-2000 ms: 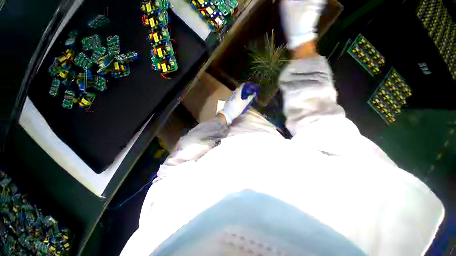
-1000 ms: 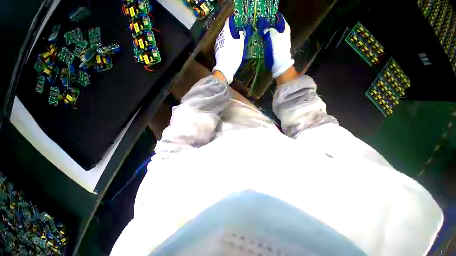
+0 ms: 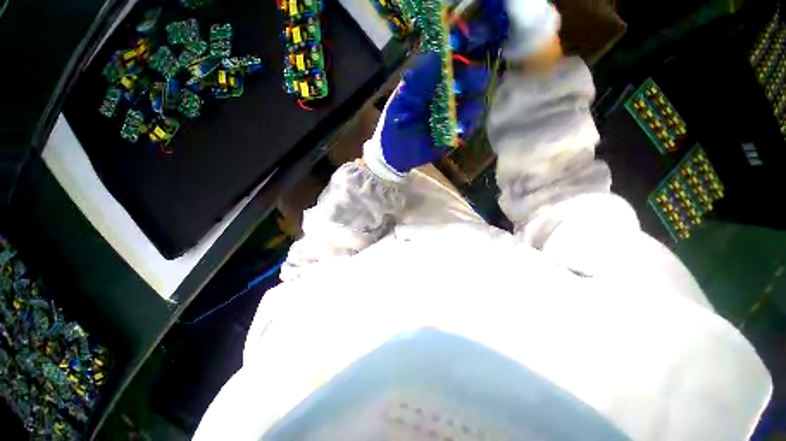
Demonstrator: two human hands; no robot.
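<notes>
A green PCB panel [image 3: 444,82] stands nearly edge-on between my gloved hands at the top centre, its upper end cut off by the frame. My left hand [image 3: 414,116], in a white and blue glove, grips its lower left side. My right hand [image 3: 508,26], partly cut off at the top edge, is on its upper right side; its fingers are blurred and partly hidden. A PCB strip [image 3: 303,52] with yellow parts lies on the black mat [image 3: 233,164]. A heap of single PCBs [image 3: 177,73] lies left of it.
More PCBs [image 3: 392,13] lie at the mat's upper right. A white sheet [image 3: 108,224] borders the mat. A tray of loose boards [image 3: 47,362] is at the lower left. Two PCB panels [image 3: 687,191] stand at the right beside a black crate [image 3: 732,129]. A brown box [image 3: 595,30] shows below the bench edge.
One second ago both hands held the panel with its flat green side showing. The panel is now turned nearly edge-on. My left hand is lower, and my right hand is higher and further right.
</notes>
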